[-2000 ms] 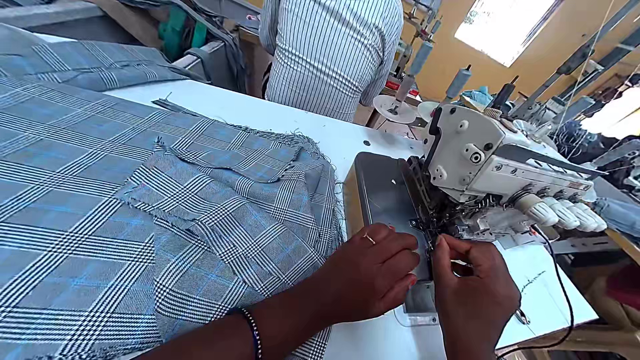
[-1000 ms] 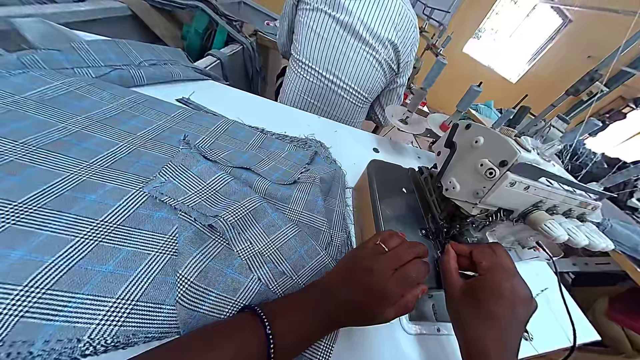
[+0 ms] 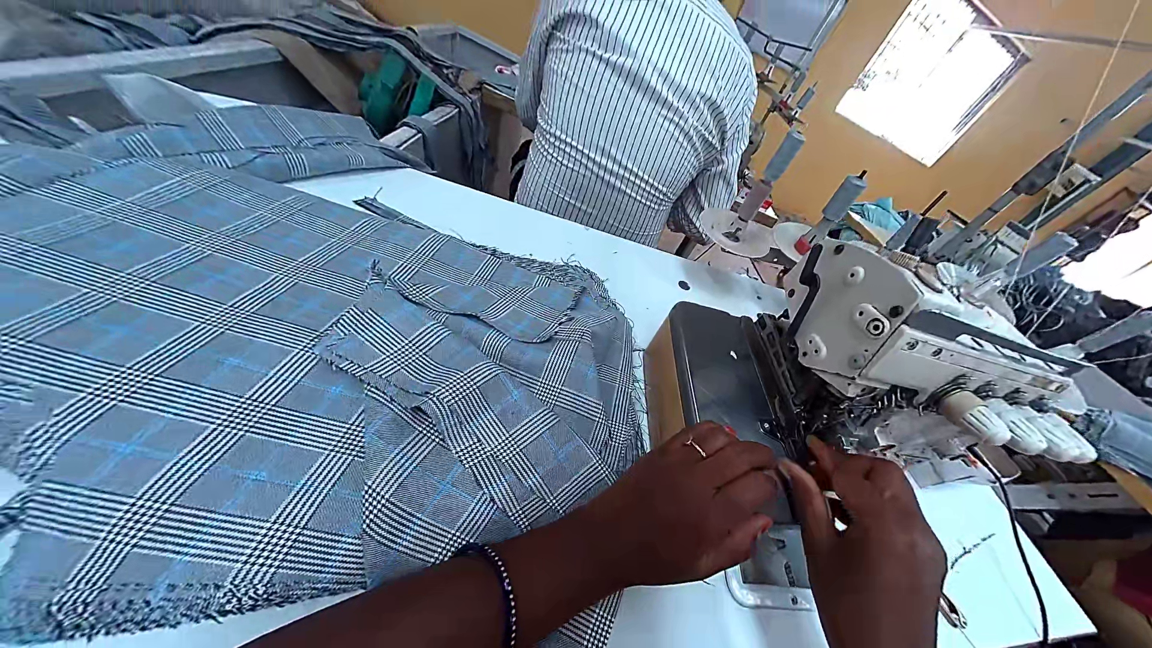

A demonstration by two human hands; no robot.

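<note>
An overlock sewing machine [image 3: 900, 324] stands on a white table at the right. My left hand [image 3: 697, 508], with a ring and a beaded bracelet, rests at the near end of the machine's dark metal cover plate [image 3: 720, 369], its fingers bent. My right hand [image 3: 868, 540] is beside it, thumb and forefinger close together near the needle and presser foot area. Whether either hand pinches a thread or a small part is hidden by the fingers. Grey plaid fabric [image 3: 225, 360] with frayed edges lies left of the machine, its folded part close to my left forearm.
A person in a striped shirt [image 3: 630, 117] stands beyond the white table [image 3: 432, 202]. Thread stands with cones [image 3: 841, 198] rise behind the machine. Small metal snips or tweezers [image 3: 951, 612] lie right of my right hand, near a black cable [image 3: 1021, 540]. More fabric lies at the back left.
Both hands remain at the machine's needle area, with only small finger movements. The view has shifted a little. The person in the striped shirt has leaned or shifted slightly.
</note>
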